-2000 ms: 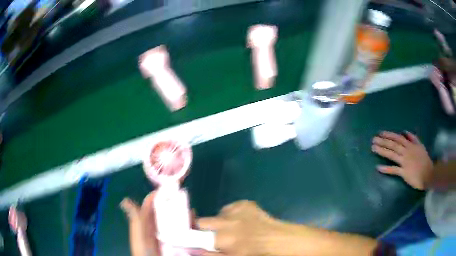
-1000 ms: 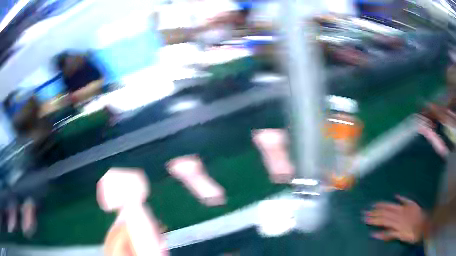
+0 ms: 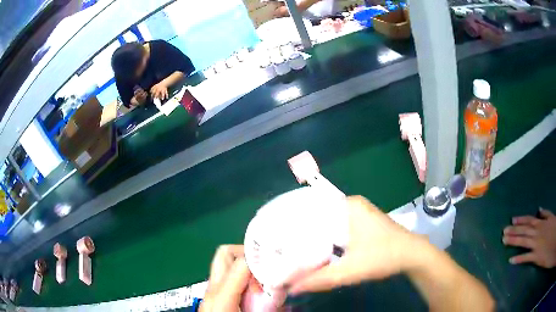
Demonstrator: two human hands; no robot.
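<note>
A pale pink handheld mini fan [image 3: 295, 234] is held up close to the camera, its near part overexposed to white. A small dark mark shows on its right side and faint print on its left. A pinker part shows below, at the lower edge. My left hand [image 3: 227, 277] grips it from the lower left, cut off by the bottom edge. My right hand [image 3: 372, 250] holds its right side, with fingers under it. Whether a cloth is in either hand cannot be told.
More fans [image 3: 85, 259] lie on the green conveyor [image 3: 201, 213]. A grey-white post [image 3: 434, 91], a white dispenser bottle [image 3: 439, 222] and an orange drink bottle [image 3: 480, 143] stand at right. Another person's hand [image 3: 531, 237] rests at far right. A person [image 3: 149, 73] works across the line.
The view has tilted up and shifted left. The fan has come up closer to the camera, and my right hand, out of view one second ago, now holds it too.
</note>
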